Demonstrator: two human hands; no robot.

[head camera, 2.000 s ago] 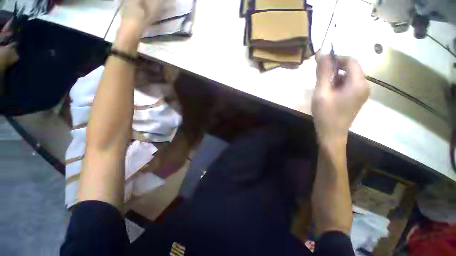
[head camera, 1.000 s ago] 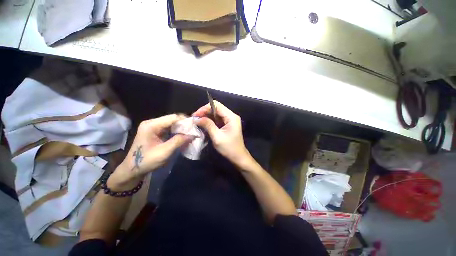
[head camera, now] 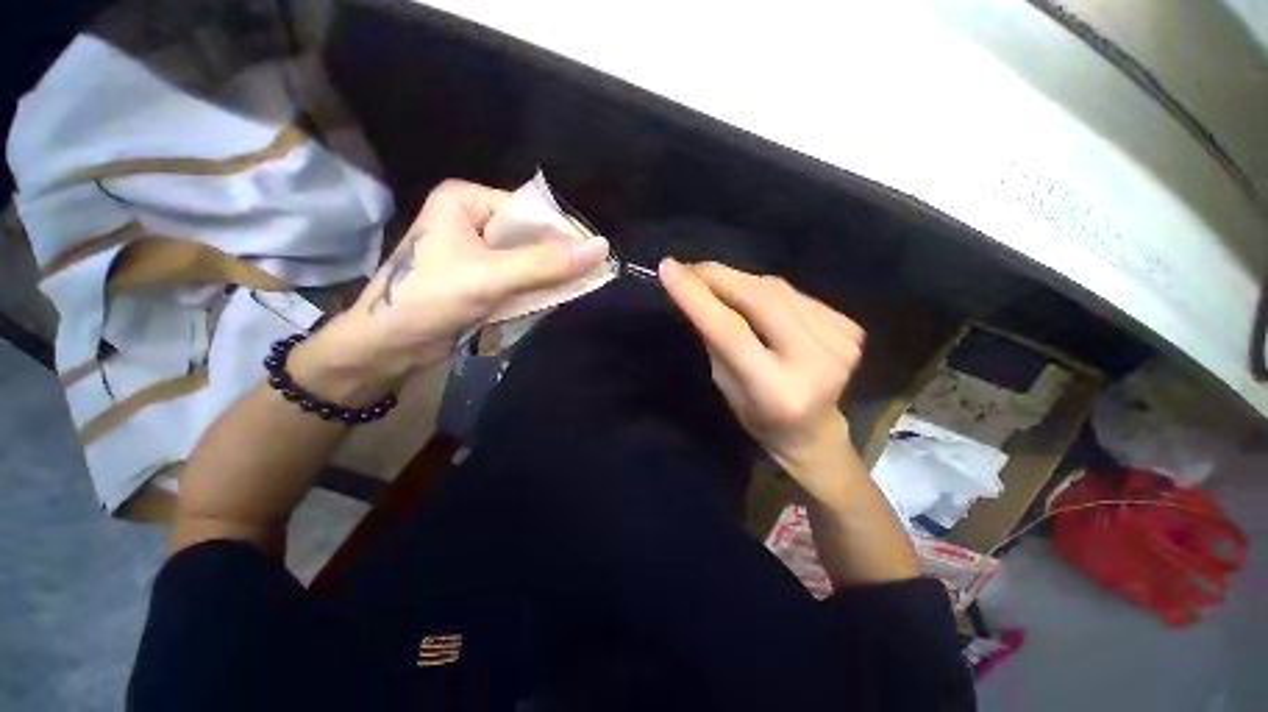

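My left hand [head camera: 466,271] grips a small, mostly white sewn piece [head camera: 526,220] above my dark-clothed lap, thumb on top near its right corner. A thin dark edge shows along its upper side. My right hand [head camera: 772,341] is closed on a slim metal pointed tool [head camera: 640,271]. The tool's tip meets the piece's corner, just beyond my left thumb. Most of the tool is hidden in my right fist.
A heap of white pieces with tan stripes [head camera: 181,181] hangs at left. The white table edge [head camera: 834,125] crosses the top and right. An open cardboard box [head camera: 1050,459] with white scraps [head camera: 939,473], a red-lettered carton [head camera: 960,568] and a red bundle [head camera: 1147,536] lie at lower right.
From reaching over the table, both hands came together above the lap with a white piece. Since then my right hand has moved right, and the tool now points at the piece's corner.
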